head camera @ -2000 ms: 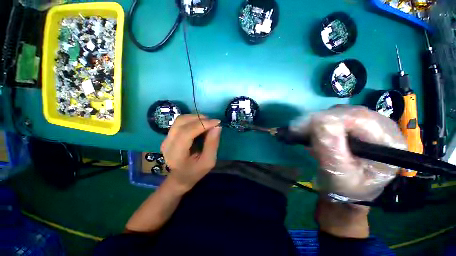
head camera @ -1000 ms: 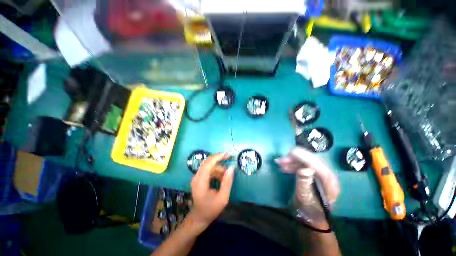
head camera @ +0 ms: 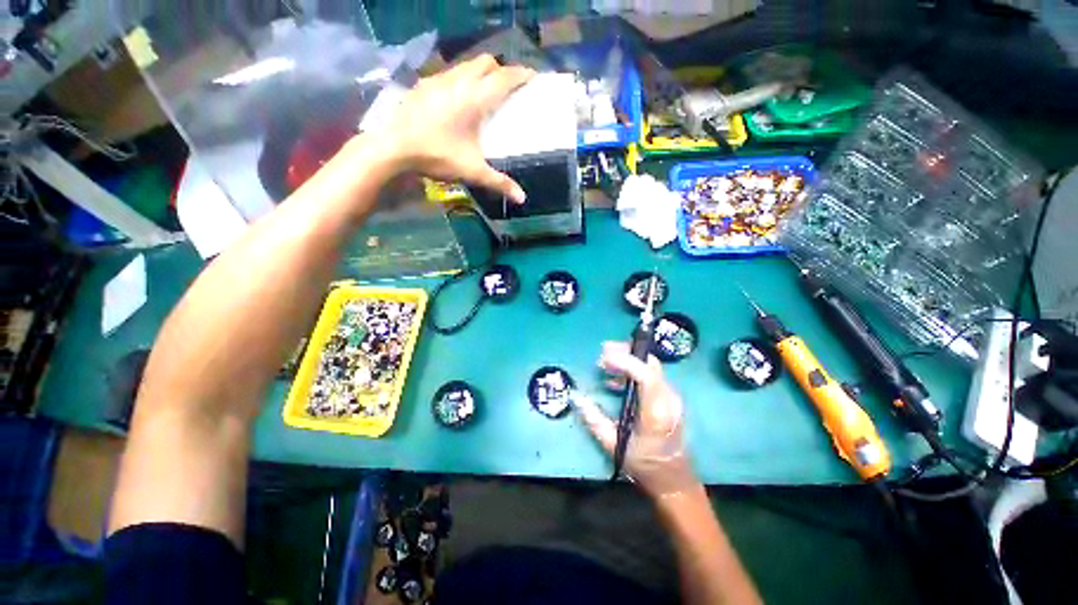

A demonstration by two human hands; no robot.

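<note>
My left hand (head camera: 455, 124), bare, is stretched out to the back of the bench, its fingers spread over the top and front of a grey-white box (head camera: 528, 154) with a dark face. My right hand (head camera: 648, 431), in a clear plastic glove, holds a slim black soldering iron (head camera: 635, 396), tip pointing away from me. Round black housings with boards inside stand on the green mat: one (head camera: 551, 391) left of my right hand, one (head camera: 454, 405) further left, and several others behind and to the right.
A yellow tray (head camera: 294, 399) of small parts is left. A blue tray (head camera: 683, 236) and white tissue (head camera: 648, 210) are at the back. An orange screwdriver (head camera: 833, 408), a black tool (head camera: 875, 355), clear trays of boards (head camera: 910, 201) and a power strip (head camera: 1001, 396) are right.
My left hand has moved from beside the front housings to the grey-white box, and the strand no longer shows at its fingers. My right hand still holds the iron, now pointing away. The view has tilted up.
</note>
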